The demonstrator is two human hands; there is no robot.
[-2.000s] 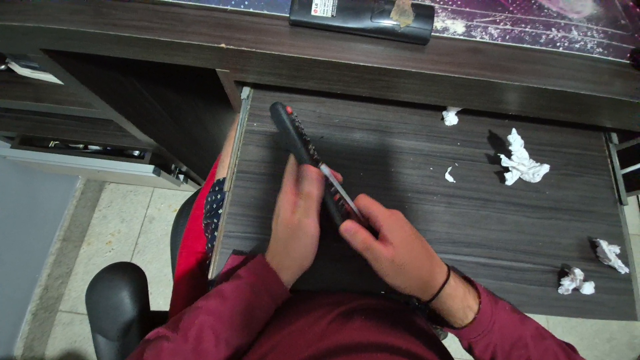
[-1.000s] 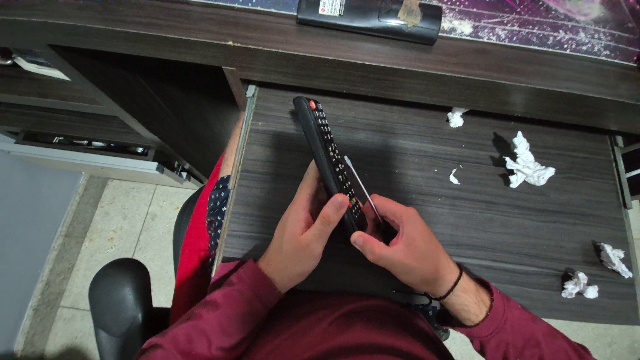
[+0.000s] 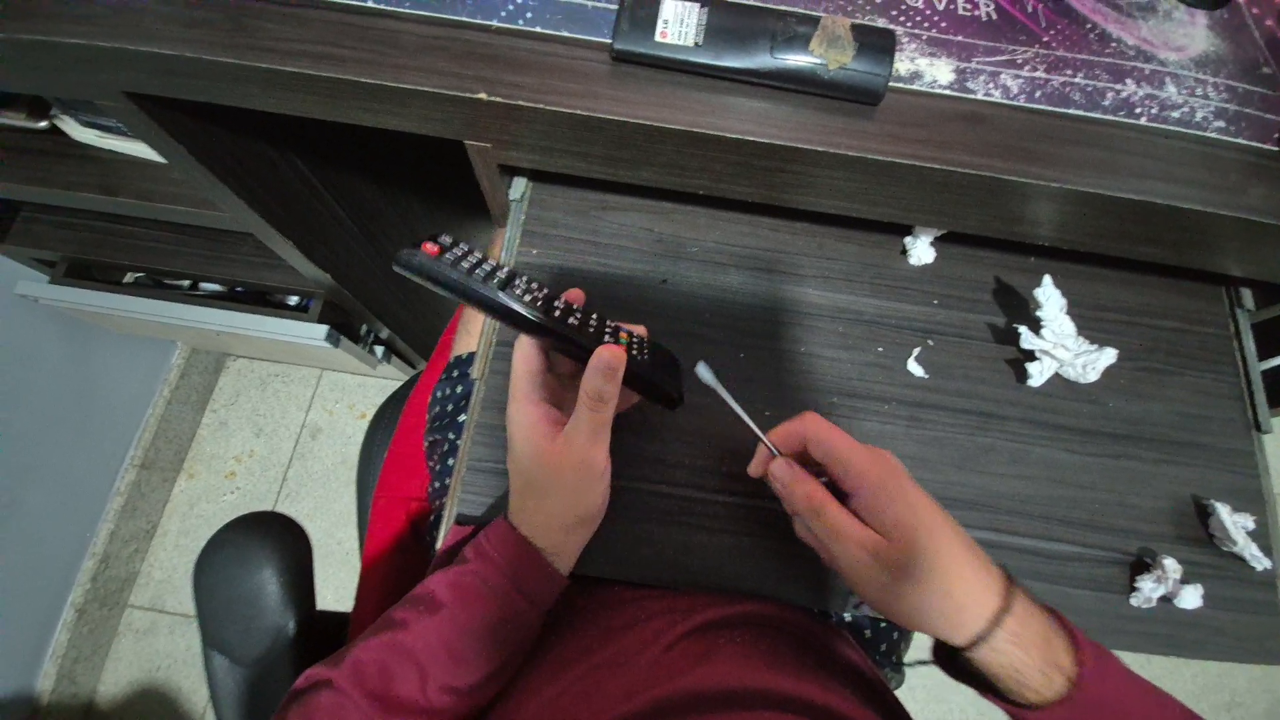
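My left hand (image 3: 570, 430) grips a black remote control (image 3: 545, 315) near its lower end, with the thumb on the button face. The remote slants, its red button end up and to the left. My right hand (image 3: 850, 510) holds a thin stick with a white tip, which looks like a cotton swab (image 3: 735, 408). The white tip points up and left, a little to the right of the remote's lower end and apart from it. A second black remote (image 3: 750, 48) lies face down on the desk's edge above.
Below the desk top, a dark wood-grain pull-out surface (image 3: 800, 330) bears crumpled white paper pieces (image 3: 1062, 340), (image 3: 920, 246), (image 3: 1165, 585), (image 3: 1237, 535). A black chair armrest (image 3: 255, 590) is at lower left, near an open drawer (image 3: 190, 310).
My left hand has tilted the remote further left, its button face now more upward. My right hand has moved away from the remote to the right, and the swab now shows apart from it.
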